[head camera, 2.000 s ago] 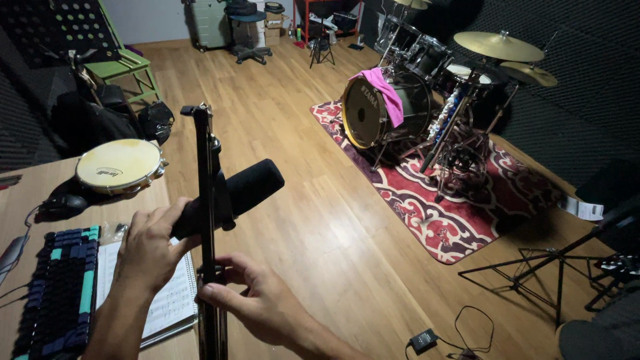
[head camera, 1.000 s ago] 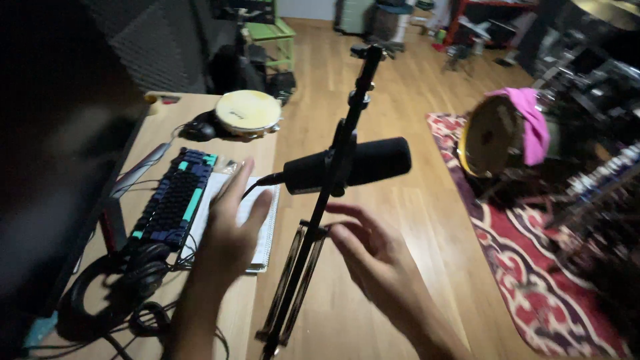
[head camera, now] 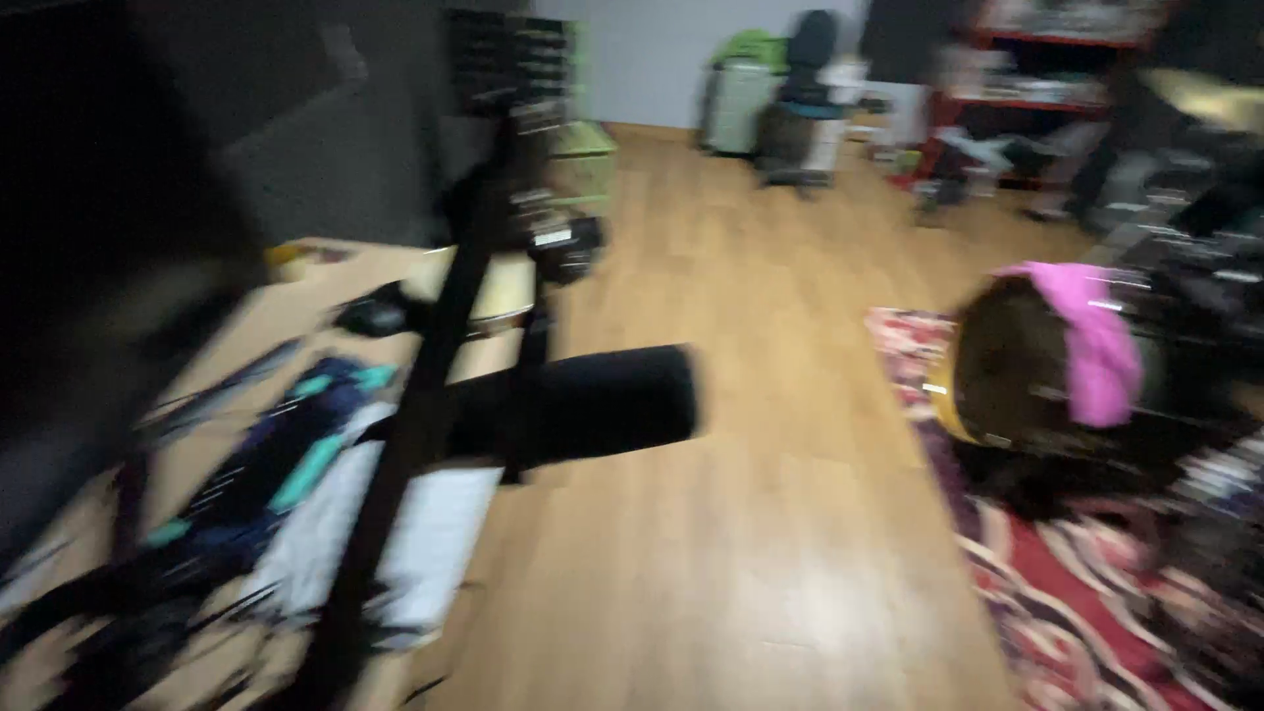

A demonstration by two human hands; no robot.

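Neither of my hands shows in the blurred head view. A black microphone [head camera: 602, 400] points to the right over the desk's edge, mounted on a dark boom arm [head camera: 395, 464] that slants up across the left half. Behind the arm lie a spiral notebook [head camera: 434, 553] with open pages, a keyboard [head camera: 267, 454] with dark and teal keys, and a tambourine [head camera: 506, 286] that the arm partly covers. A dark computer mouse [head camera: 373, 310] rests left of the tambourine. Dark headphones and cables [head camera: 128, 612] blur together at the lower left.
A dark monitor [head camera: 89, 296] fills the left side. On the right, a bass drum [head camera: 1007, 365] with a pink cloth [head camera: 1101, 346] stands on a red patterned rug [head camera: 1066, 592]. Wooden floor [head camera: 750, 533] runs between desk and rug. A green suitcase [head camera: 741, 107] and red shelves [head camera: 1047, 99] stand at the back.
Both hands, near the microphone and its arm one second ago, have left the view. Two seconds ago they touched the arm and microphone. The view has shifted.
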